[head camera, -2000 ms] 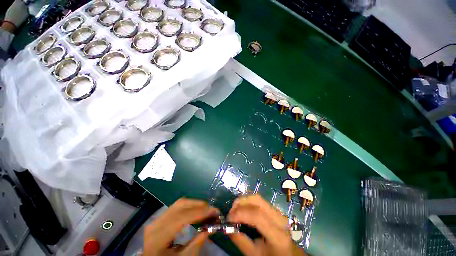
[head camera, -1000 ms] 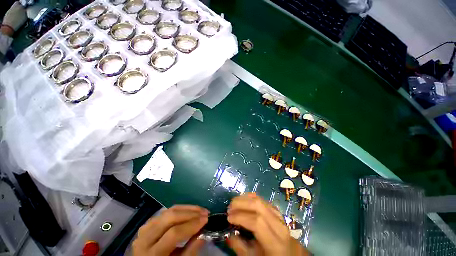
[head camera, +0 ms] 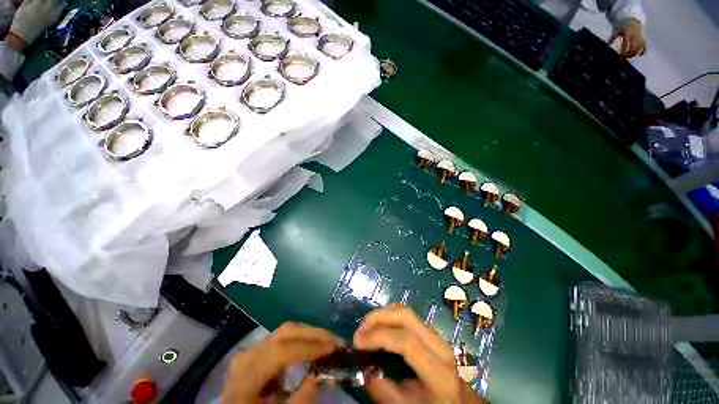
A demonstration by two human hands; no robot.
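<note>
My left hand (head camera: 280, 364) and my right hand (head camera: 410, 355) hold a watch case (head camera: 347, 371) between their fingertips at the bottom centre. The case is seen nearly edge-on, with a dark area inside the ring; the hands and blur hide whether a display is seated. A clear blister tray (head camera: 366, 282) lies on the green bench just beyond my hands. Display modules (head camera: 463, 272) with cream backs and copper-orange tails sit in its right part and far row. The pockets at its left hold no displays.
A foam tray (head camera: 169, 142) of silver rings rests on white sheets (head camera: 87, 237) at upper left. A paper scrap (head camera: 251, 262), red emergency stop (head camera: 144, 390), green-lit button (head camera: 169, 357), stacked blister trays (head camera: 619, 343) and black trays (head camera: 603, 79) surround the bench. Other people's hands (head camera: 628, 38) show at top.
The watch case has tilted between my hands, from showing its open dark face to nearly edge-on. Another person's hand has appeared over the black tray at upper right.
</note>
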